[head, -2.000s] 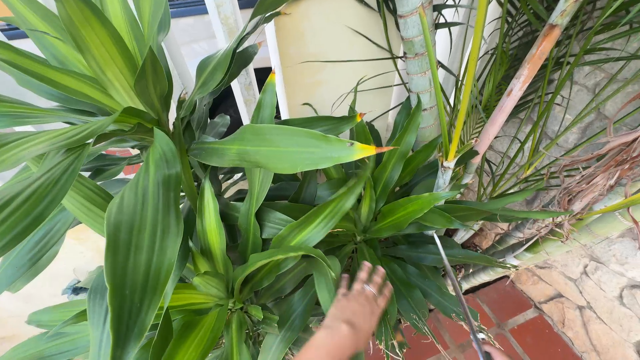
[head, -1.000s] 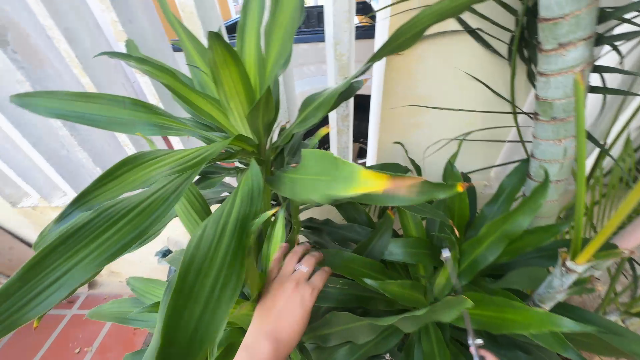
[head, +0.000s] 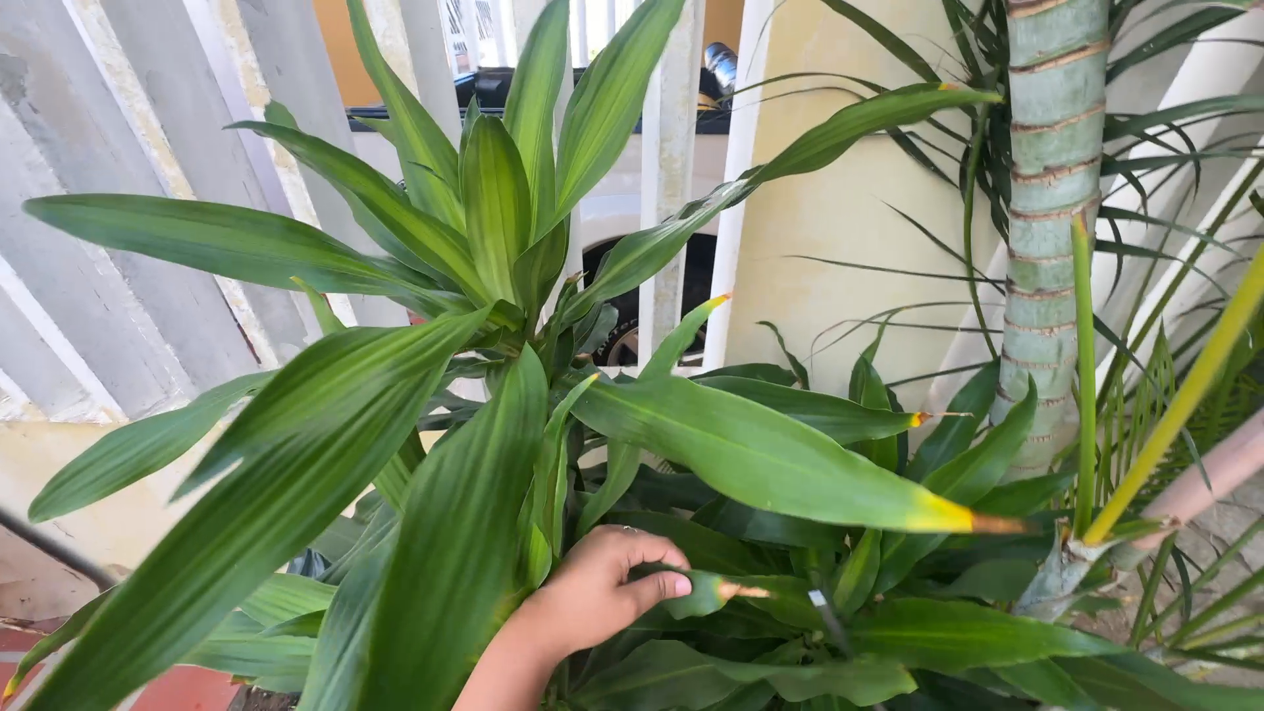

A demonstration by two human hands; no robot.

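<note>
My left hand (head: 617,583), with a ring on one finger, pinches a green leaf (head: 703,594) between thumb and fingers, near its dry brown tip. To the right of that tip, the narrow end of a metal blade (head: 828,614) shows blurred among the leaves; its handle is hidden or out of view. Above the hand, a broad leaf (head: 790,459) with a yellow and brown tip stretches right. The tall striped-leaf plant (head: 509,267) stands left of and above the hand. My right hand is not in view.
A ringed palm trunk (head: 1052,217) rises at the right, beside a yellow-green stalk (head: 1175,395). Behind the plants are a white slatted fence (head: 671,188) and a cream wall (head: 829,217). Red floor tiles (head: 188,688) show at the lower left.
My left hand, earlier with fingers spread over the foliage, has closed on a leaf near its brown tip. The view has shifted left since the oldest frame.
</note>
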